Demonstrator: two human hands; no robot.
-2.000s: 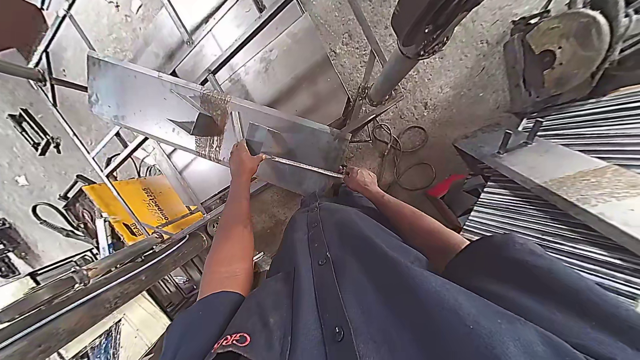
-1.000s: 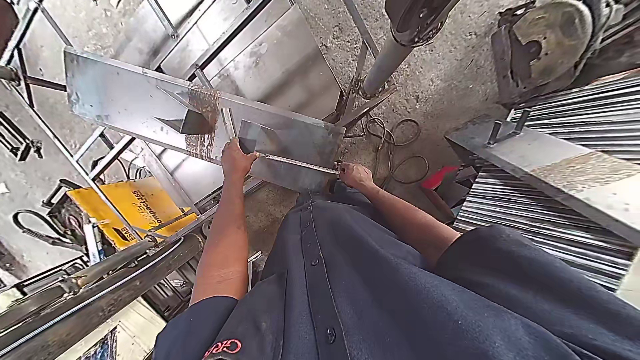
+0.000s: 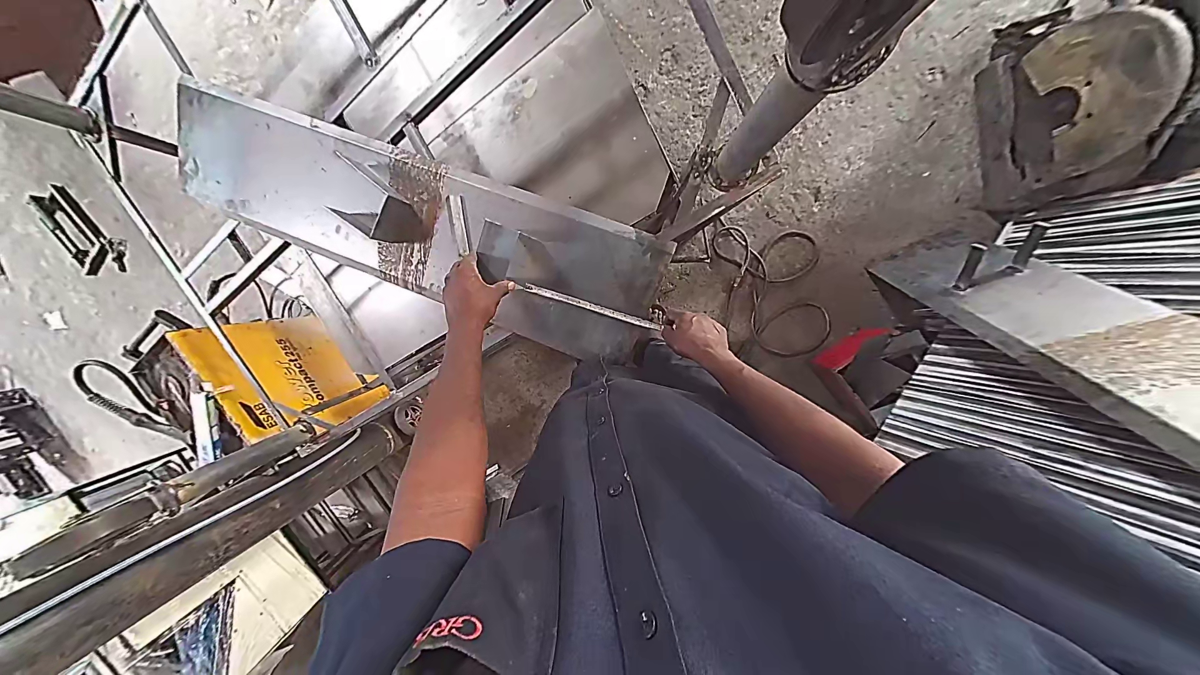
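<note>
A long grey metal plate (image 3: 300, 183), with a brown rusty band and dark cut-like shapes on it, lies slantwise in front of me. Along its near edge a graduated measuring strip (image 3: 591, 306), which looks like a tape measure, stretches between my hands. My left hand (image 3: 476, 292) grips the strip's left end, beside a short flat metal bar (image 3: 457, 225) that points away from me over the plate. At the plate's right end, my right hand (image 3: 694, 336) is closed on the strip's other end; a small dark part shows at its fingertips.
A yellow ESAB machine (image 3: 281, 370) stands at the left behind metal frames and a thick pipe (image 3: 234, 525). To the right are stacked metal bars (image 3: 994, 422) under a plate with two pegs (image 3: 1059, 319). A post (image 3: 773, 122), looped cable (image 3: 797, 328) and round-guarded machine (image 3: 1092, 84) are beyond.
</note>
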